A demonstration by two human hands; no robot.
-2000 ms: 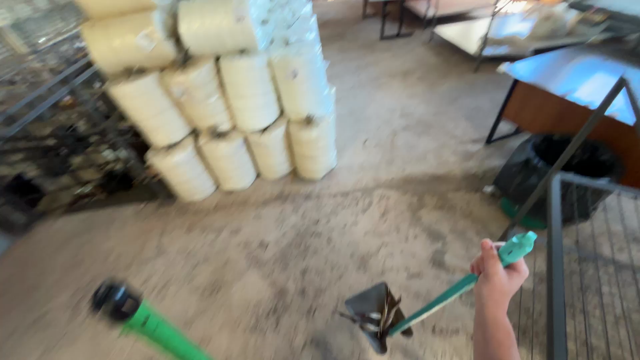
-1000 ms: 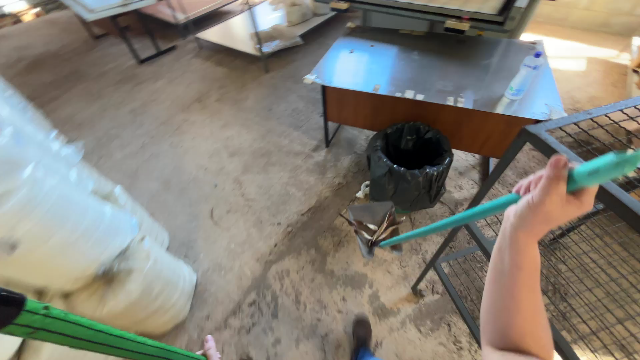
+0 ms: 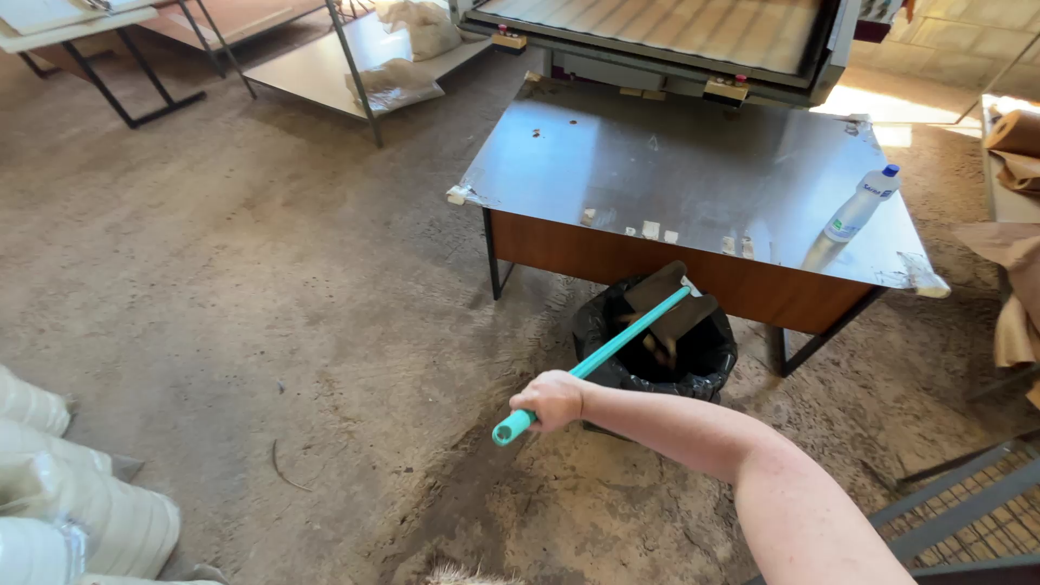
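Note:
My right hand (image 3: 552,400) is closed around the teal handle of a long-handled dustpan (image 3: 668,299). The dustpan's dark pan is tipped over the mouth of a trash bin lined with a black plastic bag (image 3: 707,378), and brownish debris shows below it, inside the bin's mouth. The bin stands at the front of a metal-topped table (image 3: 617,154) with a brown front panel. My left hand is out of view. Bristles (image 3: 463,575), seemingly of a broom, show at the bottom edge.
Wrapped white rolls (image 3: 114,516) stand at the lower left. A dark metal rack with mesh (image 3: 975,520) is at the lower right. A plastic bottle (image 3: 861,203) stands on the table, below a large framed machine (image 3: 650,41). Another table (image 3: 301,77) is at the upper left.
The dustpan has moved from beside the bin to above its mouth, tipped over. The green handle and the fingertips at the bottom are no longer in view.

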